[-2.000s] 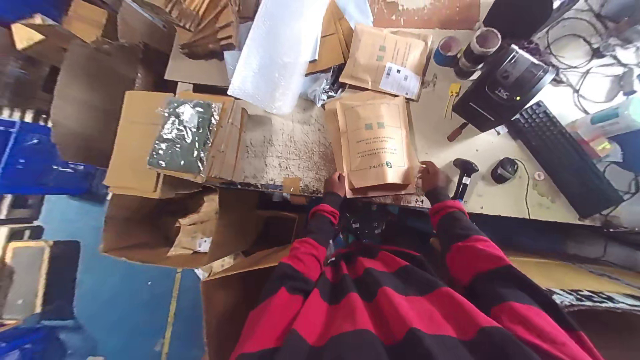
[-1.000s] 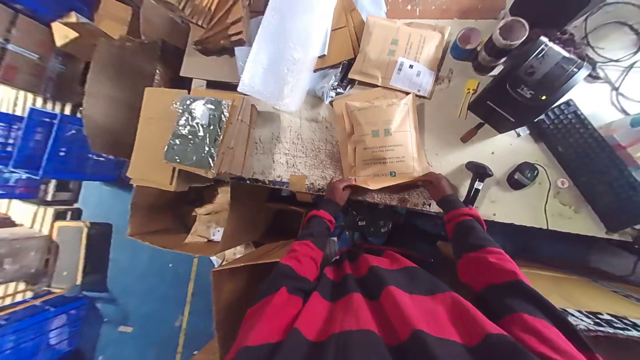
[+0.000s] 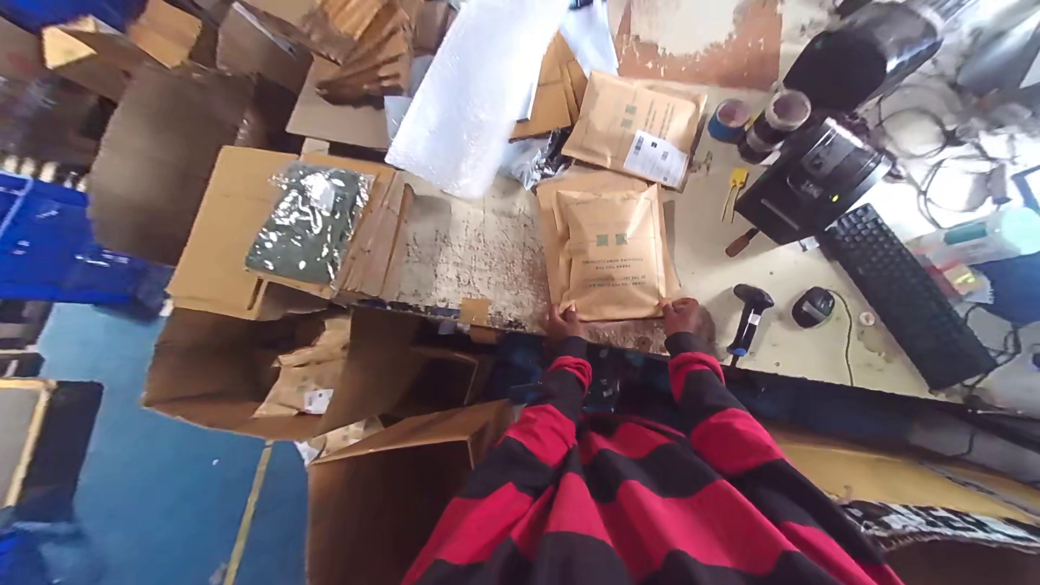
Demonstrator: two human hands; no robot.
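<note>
A padded brown paper mailer (image 3: 613, 252) lies at the table's front edge, on top of another brown mailer (image 3: 552, 219) that shows around its left and upper sides. My left hand (image 3: 565, 323) pinches the top mailer's near left corner. At its near right corner, my right hand (image 3: 682, 315) grips the paper. Beyond them rests a brown mailer with a white label (image 3: 638, 126). A dark green folded item in clear plastic (image 3: 313, 223) lies on flattened cardboard to the left.
A barcode scanner (image 3: 749, 321), a mouse (image 3: 813, 307), a keyboard (image 3: 906, 296) and a black label printer (image 3: 812, 183) occupy the right side. Bubble wrap (image 3: 475, 93) lies behind left. Below the table edge at left, an open cardboard box (image 3: 203, 366) holds brown mailers.
The mailer under my hands has its near edge drawn flatter, and both hands stay at its near corners. The view has shifted slightly.
</note>
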